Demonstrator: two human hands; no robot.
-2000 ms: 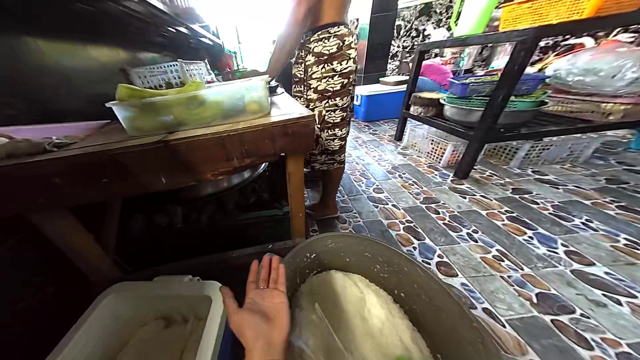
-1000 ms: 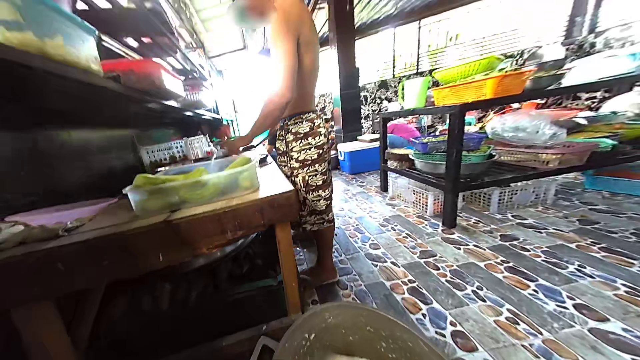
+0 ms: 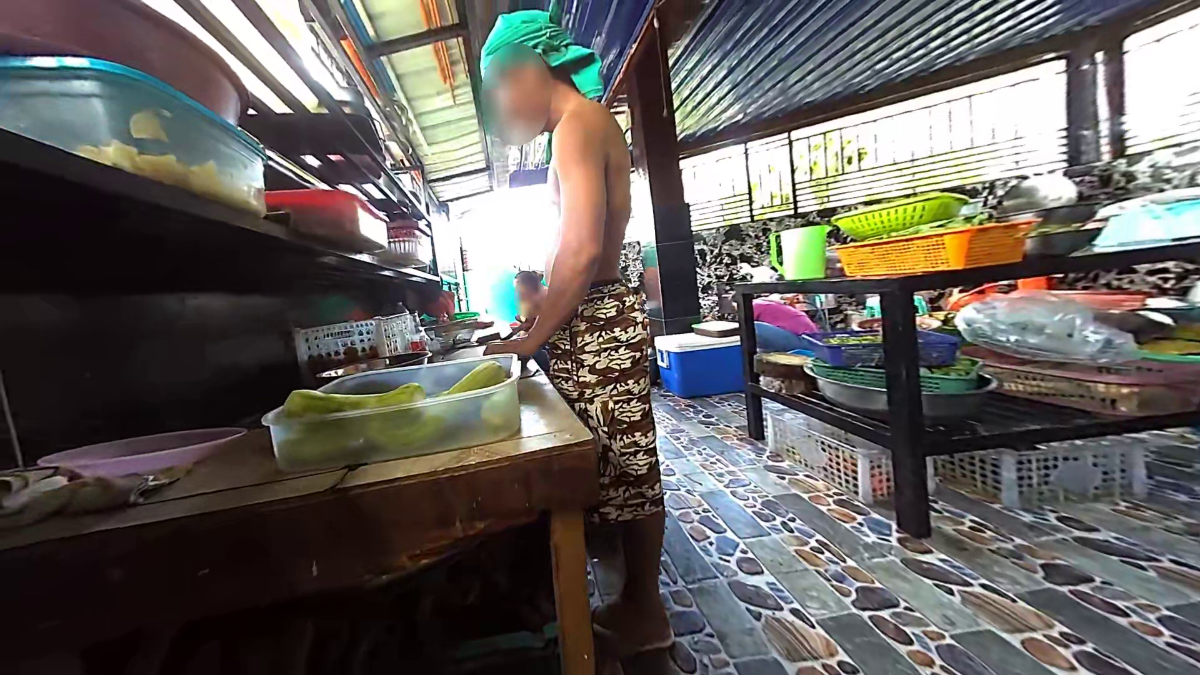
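Neither my left hand nor my right hand shows in the head view now. On the near end of the wooden table stands a translucent plastic tub holding long green vegetables. To its left are a shallow pink basin and a crumpled cloth-like thing. Behind the tub, a white plastic basket stands against the wall. A person in a green head cover and patterned shorts stands at the table, bent arms over its top; what their hands hold is hidden.
A black shelf at upper left bears a blue-rimmed tub and a red-lidded container. At right, a black metal rack carries an orange basket and basins, with white crates beneath. A blue cooler sits on the stone-patterned floor.
The view has tilted up strongly. An open hand, the container beside it and the large grey tub with white grains, seen two seconds ago, are out of view.
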